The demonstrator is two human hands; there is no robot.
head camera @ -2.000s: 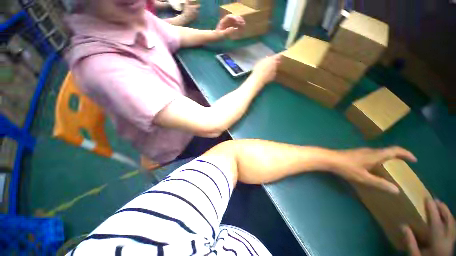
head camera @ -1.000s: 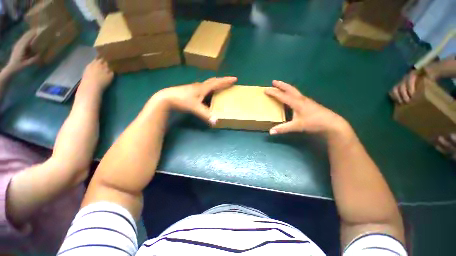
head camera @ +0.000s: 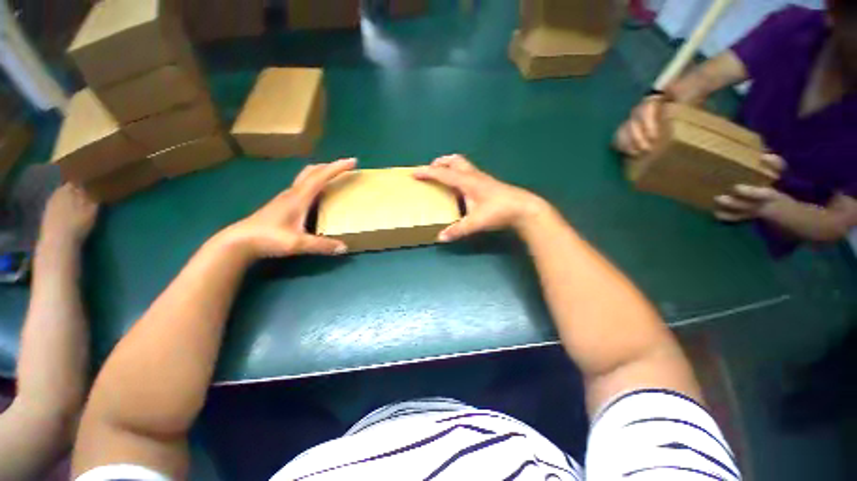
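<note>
A small brown carton (head camera: 390, 207) lies flat on the green bench in front of me, its long side across my view. My left hand (head camera: 305, 211) holds its left end, with the thumb at the near edge and fingers at the far edge. My right hand (head camera: 475, 199) holds its right end the same way. Dark gaps show between my palms and the carton's ends. Its lid looks closed. Its underside is hidden.
A single carton (head camera: 280, 111) stands behind my left hand. A carton stack (head camera: 141, 103) is at the left, with another person's hand (head camera: 70, 211) beside it. At the right, a person in purple holds a carton (head camera: 700, 155). More cartons (head camera: 564, 47) stand at the back.
Since the last earlier frame, the view has swung right; my hands still hold the carton's two ends. The right-hand person's carton now shows fully. Two seconds ago, I held a carton at the right.
</note>
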